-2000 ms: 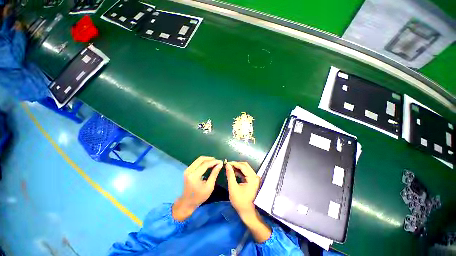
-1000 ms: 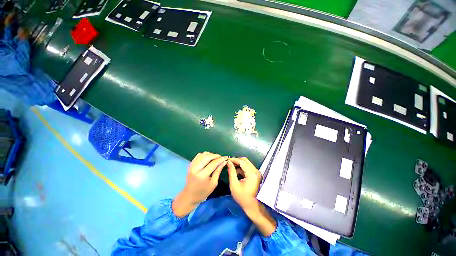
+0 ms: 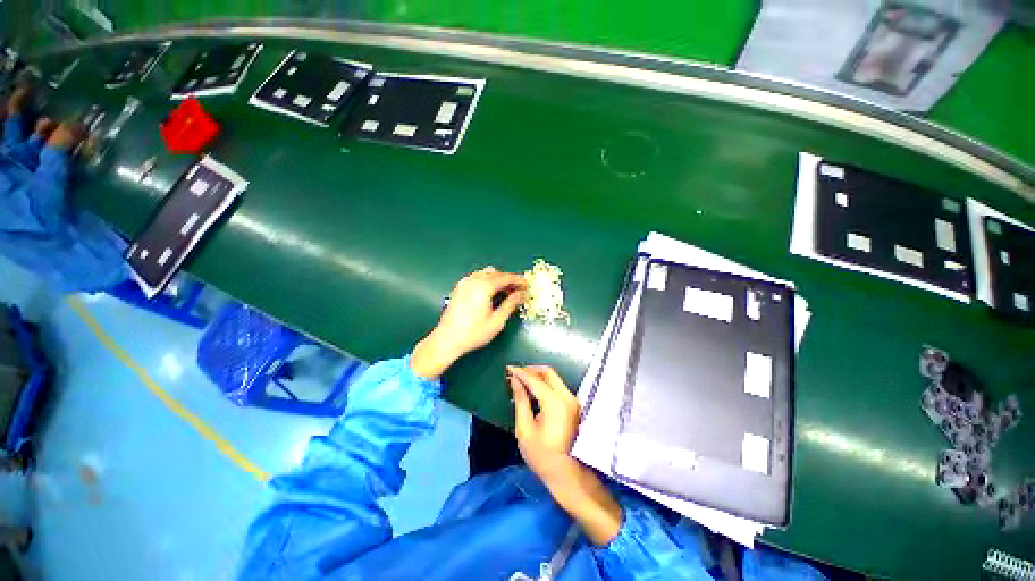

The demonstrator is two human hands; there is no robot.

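Observation:
My left hand (image 3: 471, 318) is at the left edge of the pile of small cream parts (image 3: 545, 291), fingertips touching it; whether a part is pinched is too small to tell. It covers most of the smaller pile. My right hand (image 3: 545, 414) is near the belt's front edge, thumb and index finger close together; a tiny dark speck shows at the fingertips, too small to name. A black back cover (image 3: 709, 380) lies right of my right hand, on white backing sheets (image 3: 607, 392), with another cover's edge showing beneath.
More covers lie along the far side of the green belt (image 3: 397, 216). Grey-black ringed trim pieces (image 3: 965, 437) lie at right, beside a white perforated strip (image 3: 1008, 564). A red tray (image 3: 190, 126) and another worker's hands are at far left. A blue stool (image 3: 255, 352) stands below.
My hands were together at the fingertips; they are now apart. My left hand has moved up to the cream pile. My right hand has stayed near the front edge. The view has shifted slightly.

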